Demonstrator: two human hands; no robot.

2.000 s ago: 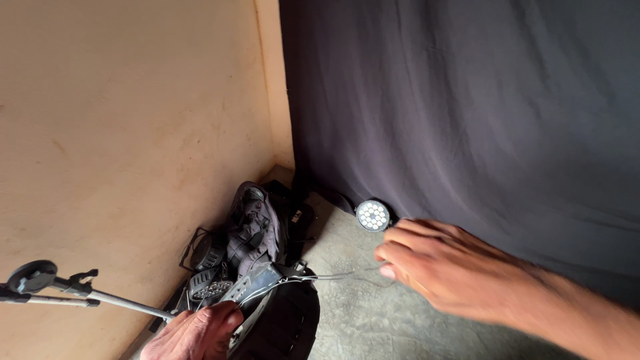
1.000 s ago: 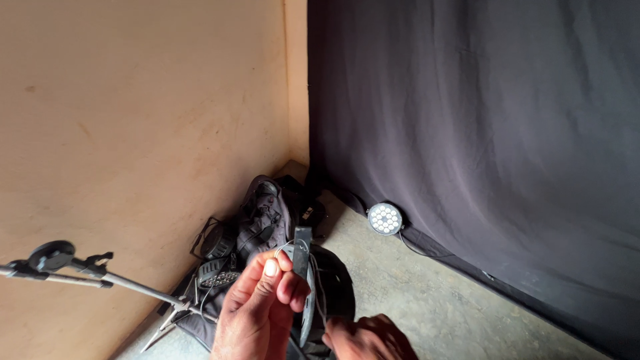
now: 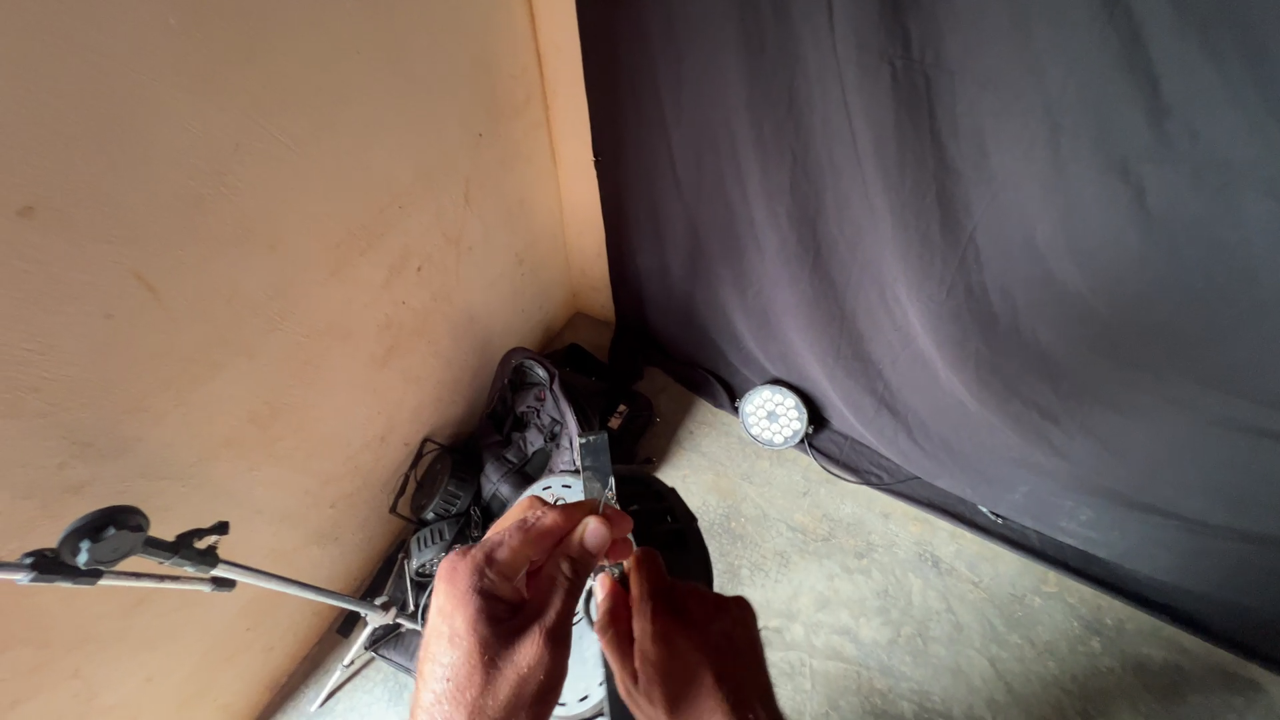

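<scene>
My left hand [image 3: 520, 590] pinches thin wire at the lower end of a flat dark metal strip [image 3: 595, 465], whose tip sticks up above the fingertips. Just below and to the right, my right hand [image 3: 675, 630] has its thumb and index finger closed on a small piece of the wire; its exact shape is hidden by the fingers. Behind and beneath both hands is a pale grey round metal plate [image 3: 560, 488] with slots, partly covered by them. A black rounded object [image 3: 675, 520] lies to the right of the plate.
A round LED stage light [image 3: 773, 416] with a cable sits on the concrete floor [image 3: 900, 580] against a black curtain [image 3: 900, 200]. A black bag [image 3: 530, 410], more black lamps [image 3: 440, 485] and a metal stand [image 3: 290, 588] are by the beige wall [image 3: 300, 250].
My right hand was stretched out to the right with the wire two seconds ago; it has come back beside my left hand. The left hand has moved up to the strip.
</scene>
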